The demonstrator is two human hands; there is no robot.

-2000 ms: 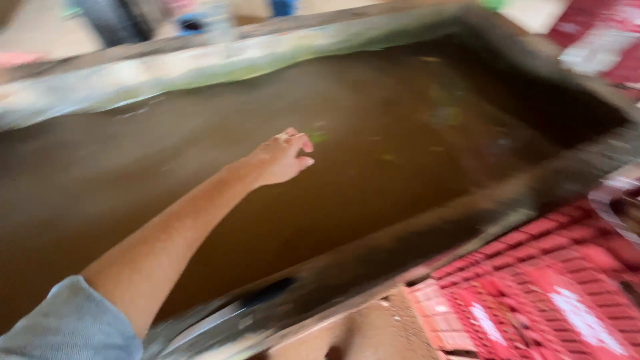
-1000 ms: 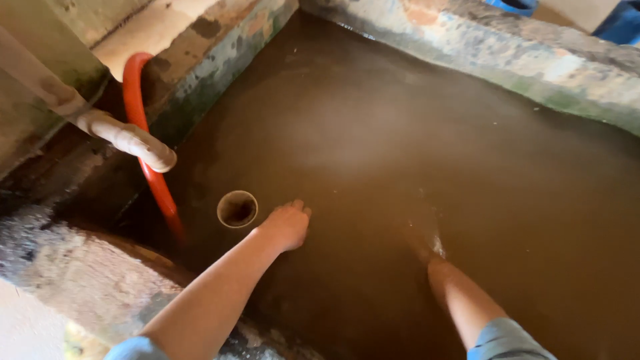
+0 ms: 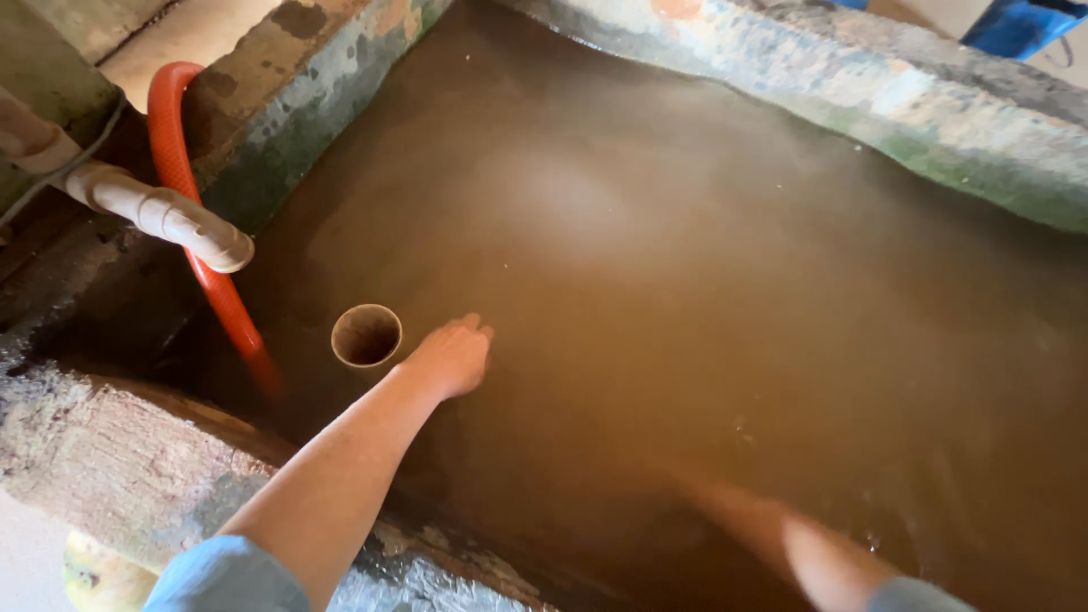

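Observation:
Murky brown water (image 3: 595,280) fills a concrete tank. My left hand (image 3: 455,355) is at the water's surface with its fingers bent; whether it holds anything under them is hidden. Just left of it, the round open end of an upright pipe (image 3: 366,336) stands out of the water. My right forearm (image 3: 765,518) slants down into the water, and the right hand is submerged and hidden by the murk. A red hose (image 3: 217,297) hangs over the tank's left wall, its lower end under the water.
A pale plastic pipe with an elbow (image 3: 183,223) juts over the tank's left corner. The rough concrete rim (image 3: 127,459) runs along the near side, and a mottled wall (image 3: 850,93) bounds the far side. Beyond it lies a blue plastic object (image 3: 1020,25).
The view has swung to the tank's pipe end since two seconds ago. Over the last second my right hand has gone from partly visible to fully submerged; my left hand stays beside the upright pipe.

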